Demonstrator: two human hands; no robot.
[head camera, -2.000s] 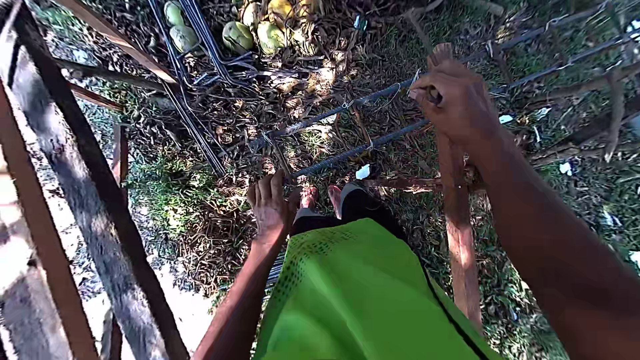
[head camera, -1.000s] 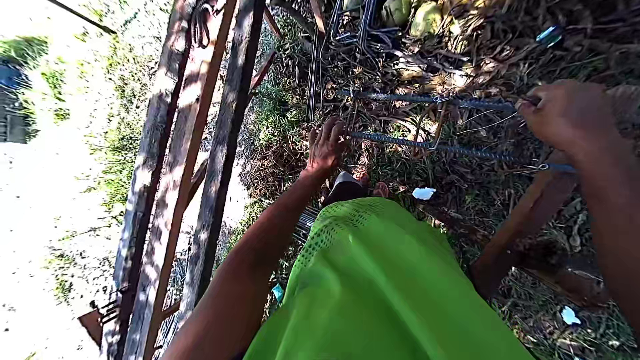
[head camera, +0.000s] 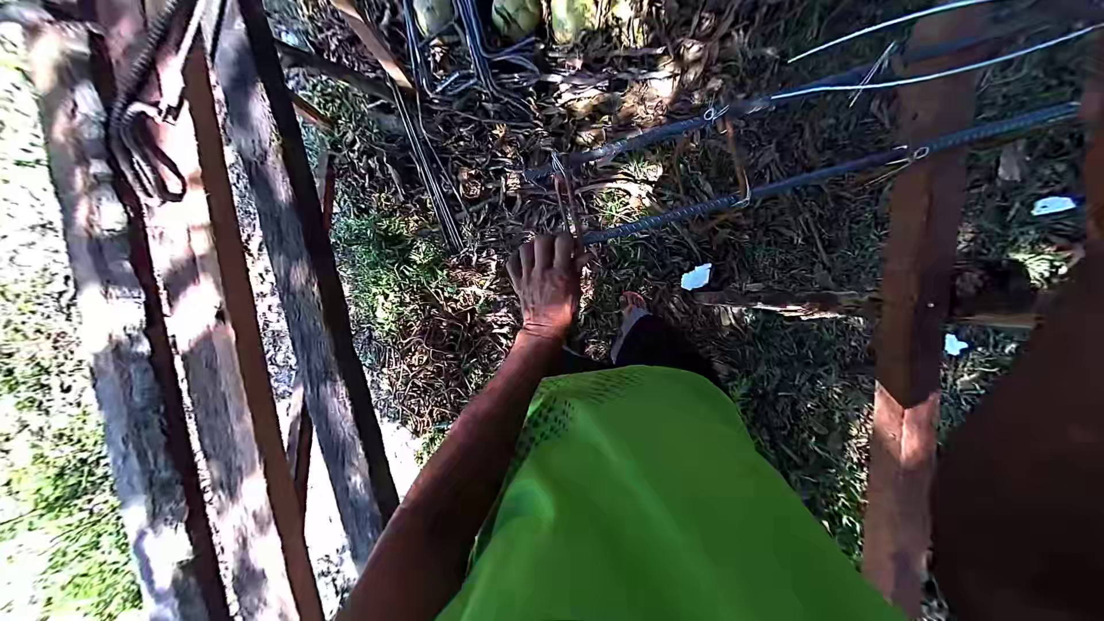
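My left hand (head camera: 548, 280) is at the near left end of a rebar frame, its fingers over the end of the nearer steel bar (head camera: 690, 211). A second ribbed bar (head camera: 642, 141) runs alongside, farther from me. Thin steel stirrups (head camera: 737, 159) join the two bars, with wire ties at the joints. Whether the fingers are closed round the bar is not clear. My right arm (head camera: 1018, 448) fills the lower right as a dark shape; the right hand is out of view. Two pale wires (head camera: 906, 82) stretch across the upper right.
Weathered timber beams (head camera: 302, 259) slant down the left, with a dark looped cord (head camera: 142, 155) on them. A wooden post (head camera: 918, 224) stands at the right. Bent steel rods (head camera: 483, 60) and green coconuts (head camera: 517, 15) lie beyond. My foot (head camera: 634, 302) is on the littered ground.
My right hand, on the frame's right part one second ago, has left the view. Pale wires now show at the upper right. My left hand stays at the frame's left end.
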